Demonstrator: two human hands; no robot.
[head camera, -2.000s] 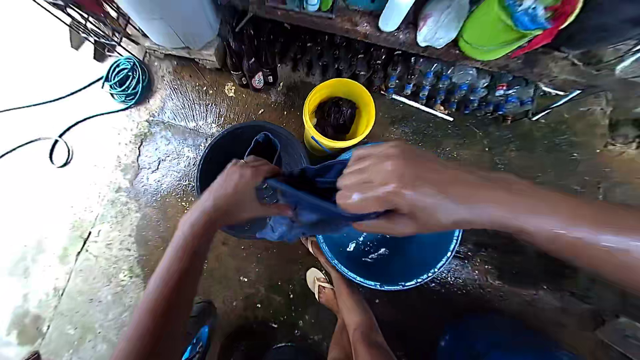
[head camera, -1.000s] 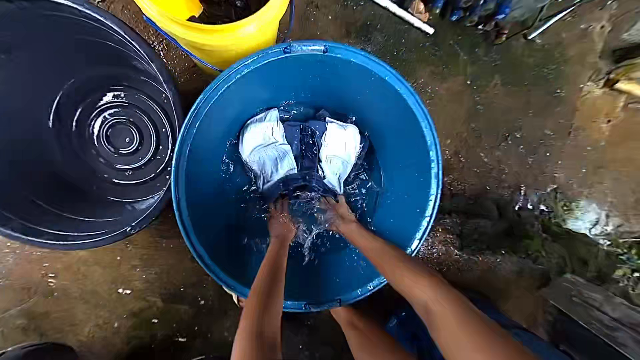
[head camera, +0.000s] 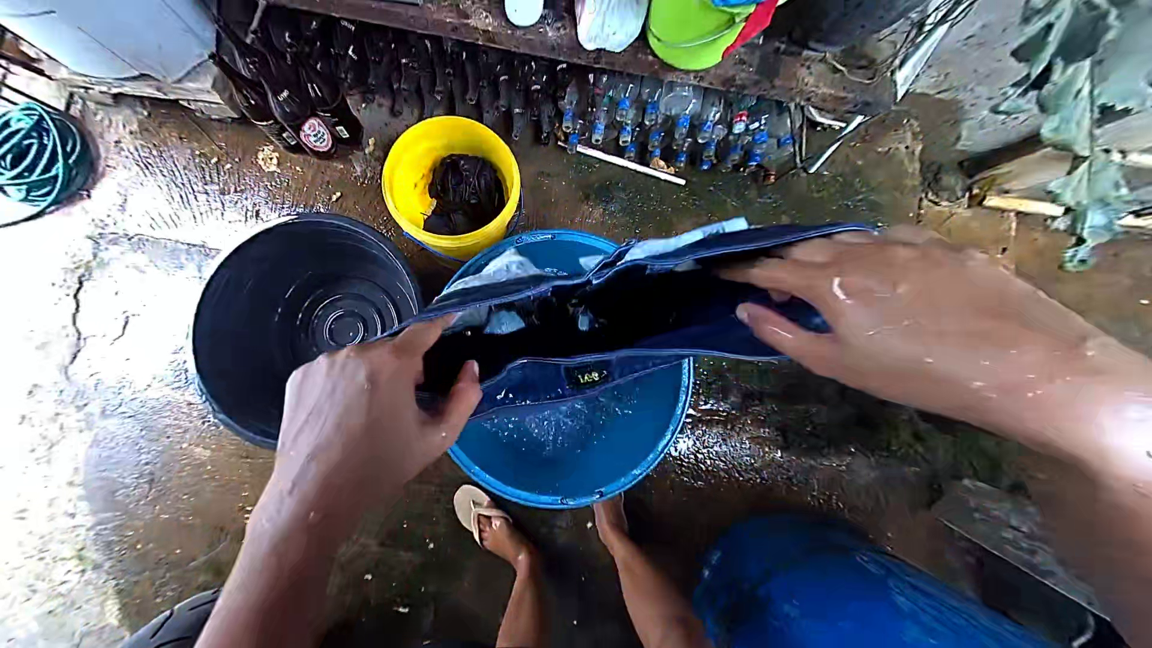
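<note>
Wet dark-blue denim jeans (head camera: 531, 382) are stretched between my hands above a round blue tub (head camera: 567, 459), their waistband spread and pale pocket linings showing inside. At the left end of the waistband, my left hand (head camera: 369, 396) grips the denim between thumb and fingers. My right hand (head camera: 864, 306) holds the other end, its fingers partly inside the opening. Water lies in the tub below. The lower part of the garment is hidden behind the waistband.
A black tub (head camera: 306, 315) stands left of the blue one, and a yellow bucket (head camera: 405, 180) with dark cloth is behind. Dark bottles (head camera: 288, 99) and clear plastic bottles (head camera: 657, 117) line the shelf's base. A blue barrel (head camera: 810, 585) is at lower right, a coiled hose (head camera: 40, 157) at left.
A second ago both hands were down in the blue tub with the garment in the water; now they hold it up, spread wide. The view has shifted strongly.
</note>
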